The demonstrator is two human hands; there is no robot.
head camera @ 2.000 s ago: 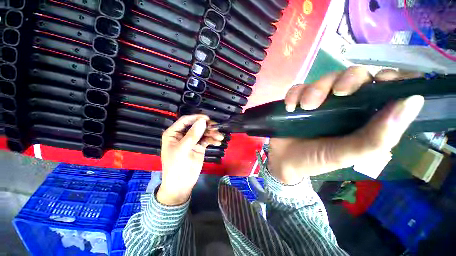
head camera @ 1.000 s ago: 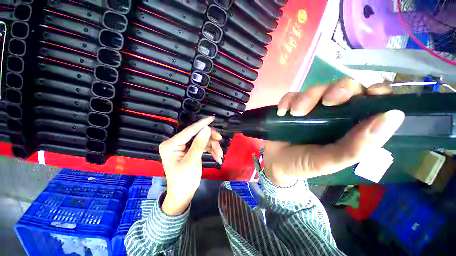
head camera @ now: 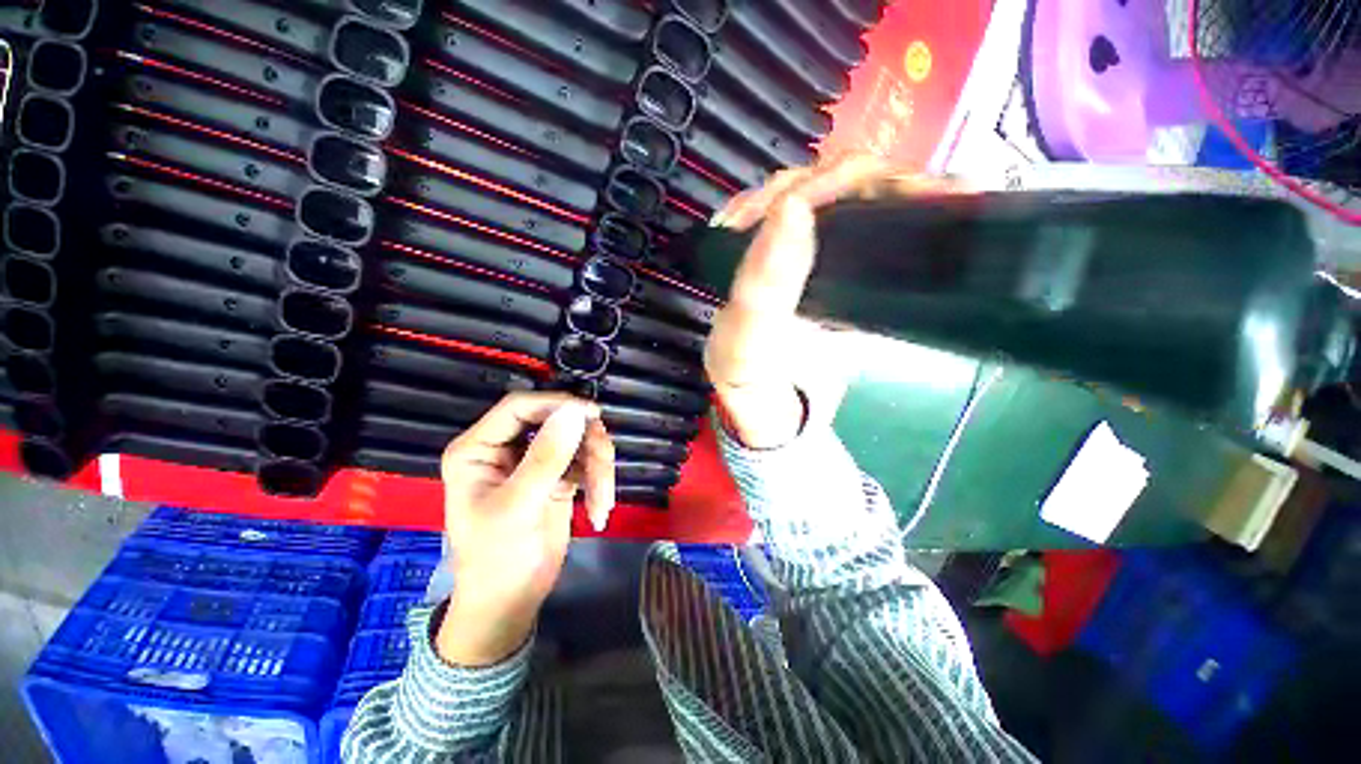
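Observation:
Black plastic housings lie side by side in long rows on the red cover, their oval open ends lined up. My right hand is wrapped round the thick dark electric screwdriver; its narrow nose points left over the right-hand row of housings, and the bit cannot be made out. My left hand is at the front edge of the housings, thumb and forefinger pinched together near the lower oval ends. Whether a screw is between the fingertips is too small to tell.
Stacked blue crates stand below the bench at left. On the right is a green surface with a white paper, a thin white cable and a cardboard piece. A purple-based fan stands at the upper right.
My right hand and the screwdriver have swung up, and the nose has left my left fingertips. The tool's rear end now shows. My left hand has moved slightly left and down.

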